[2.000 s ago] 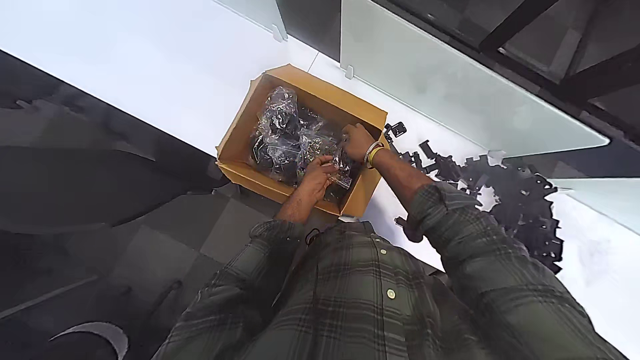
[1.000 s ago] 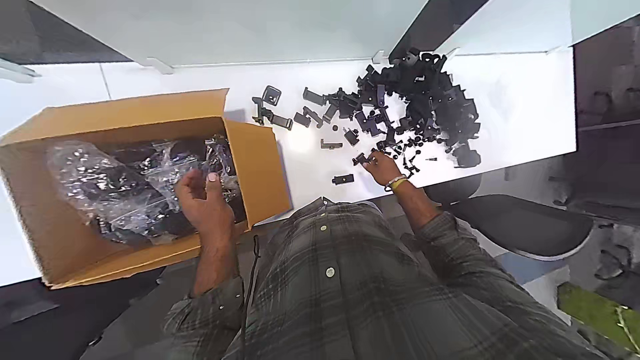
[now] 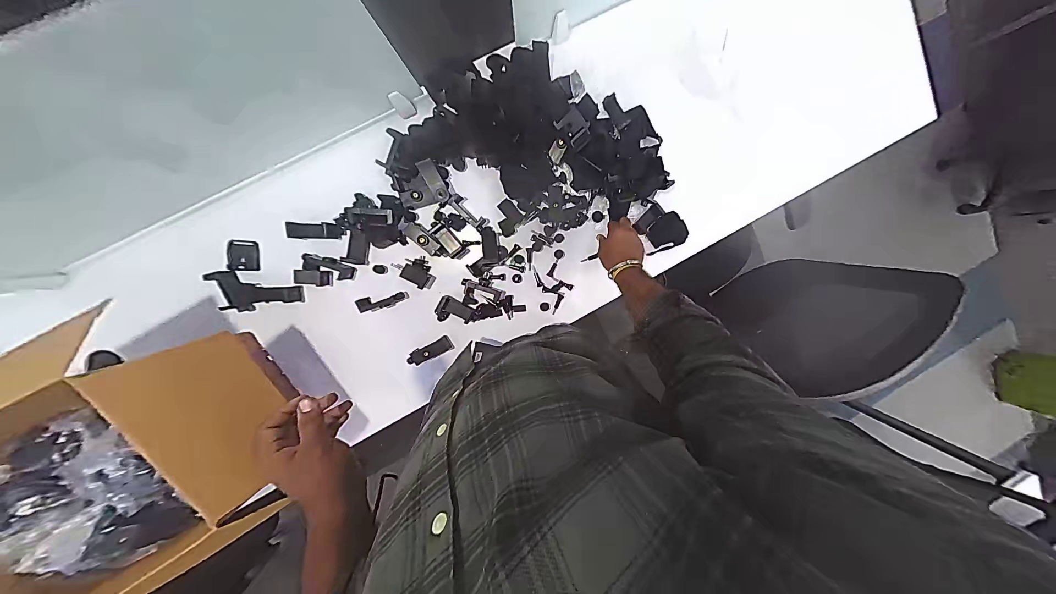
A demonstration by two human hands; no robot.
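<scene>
My right hand (image 3: pixel 623 247), with yellow bands at the wrist, reaches to the lower right side of a pile of black plastic parts (image 3: pixel 516 124) on the white table. Its fingertips touch a dark part there; whether they grip it is hidden. Small black screws (image 3: pixel 553 280) and knobs lie left of this hand. My left hand (image 3: pixel 309 441) is raised beside the flap of a cardboard box (image 3: pixel 186 412), fingers curled and partly apart, with nothing visible in it. Clear plastic bags of dark parts (image 3: pixel 82 495) fill the box.
Black brackets (image 3: pixel 256 289) lie loose on the white table (image 3: pixel 792 99). Frosted glass panels (image 3: pixel 165 107) stand along its far side. A dark chair seat (image 3: pixel 841 322) is close to the near edge at the right.
My right hand has moved from inside the box to the loose parts, then to the pile's edge. My left hand has left the bags and is beside the box flap. The view has swung right.
</scene>
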